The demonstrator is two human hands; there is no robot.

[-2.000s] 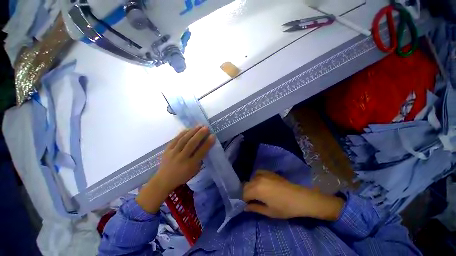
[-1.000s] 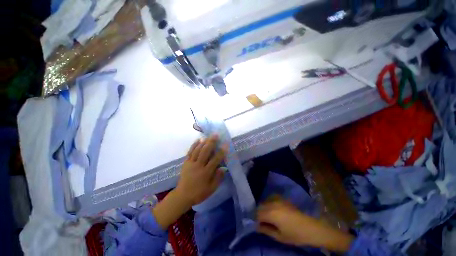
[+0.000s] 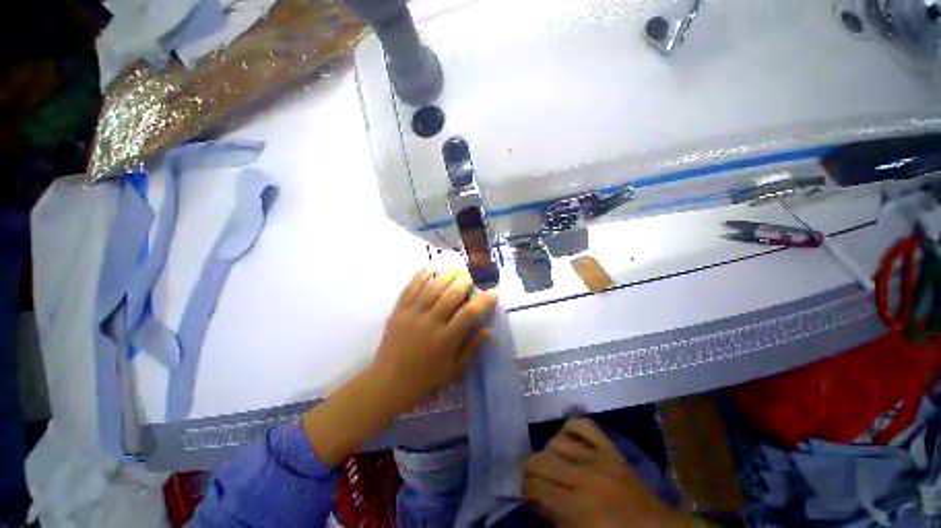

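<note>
A long, narrow light-blue shirt piece (image 3: 495,397) runs from under the head of the white sewing machine (image 3: 619,113) over the table's front edge towards the lap. My left hand (image 3: 433,330) lies on its upper end beside the needle area, fingertips close to the machine's metal parts, pressing the cloth flat. The presser foot is largely hidden by these parts and my fingers. My right hand (image 3: 588,480) is at the lower part of the strip, below the table edge, with its fingers curled at the cloth's edge.
Light-blue strips (image 3: 206,299) lie on the table's left over blue tape. Thread snips (image 3: 769,234) and a tan tab (image 3: 592,274) lie right of the needle. Scissors (image 3: 903,284) are at the right edge, above a red bag (image 3: 836,387). A red basket (image 3: 366,490) is below the table.
The view has shifted, and more of the machine head shows. My left hand is now closer to the needle area, and the strip's upper end has moved further under the head.
</note>
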